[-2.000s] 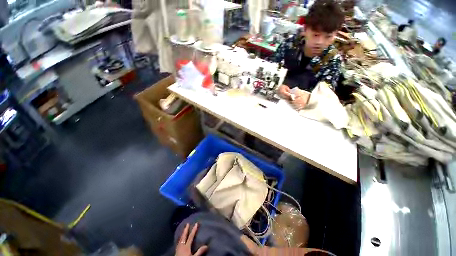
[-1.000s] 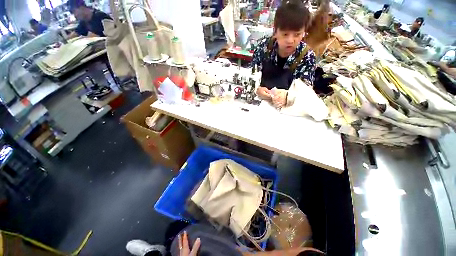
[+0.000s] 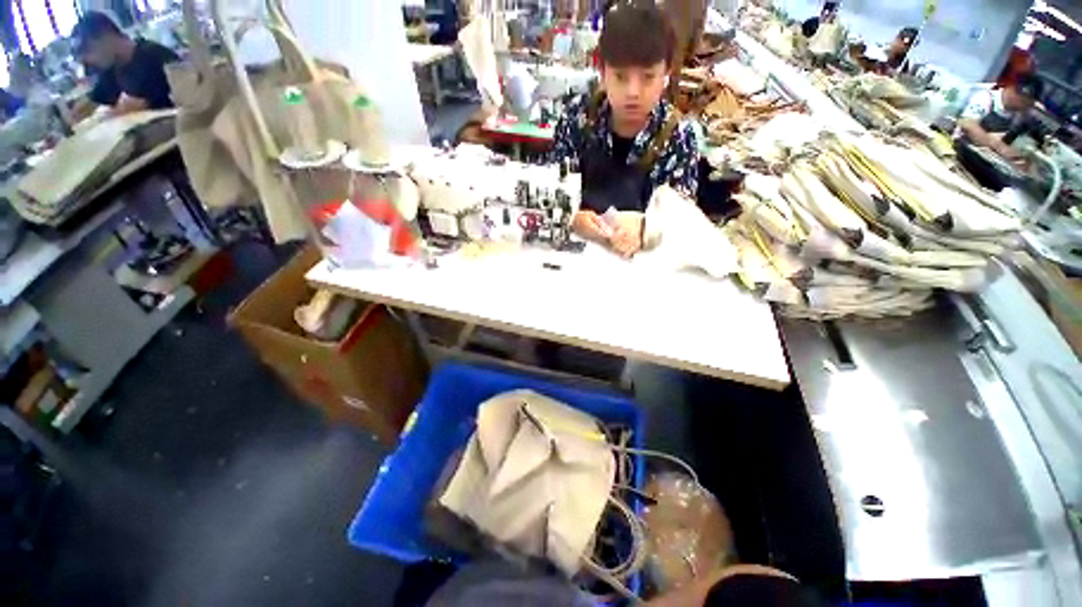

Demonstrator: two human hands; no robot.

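Note:
Neither of my hands shows. At the bottom edge a curved tan-orange shape with a dark patch is cut off; I cannot tell what it is. Nearest in front of me, a blue plastic crate holds a crumpled beige bag body with thin looped handles at its right side. Part of a dark grey garment shows at the bottom, below the crate.
A white table bears a sewing machine; a person sits behind it holding beige fabric. A cardboard box stands left of the crate. Beige pieces are piled on the metal bench at right. A round, shiny tan top is beside the crate.
The view has swung to the right, so the table and the seated person appear further left. The hand that rested on the dark grey garment has gone out of the picture.

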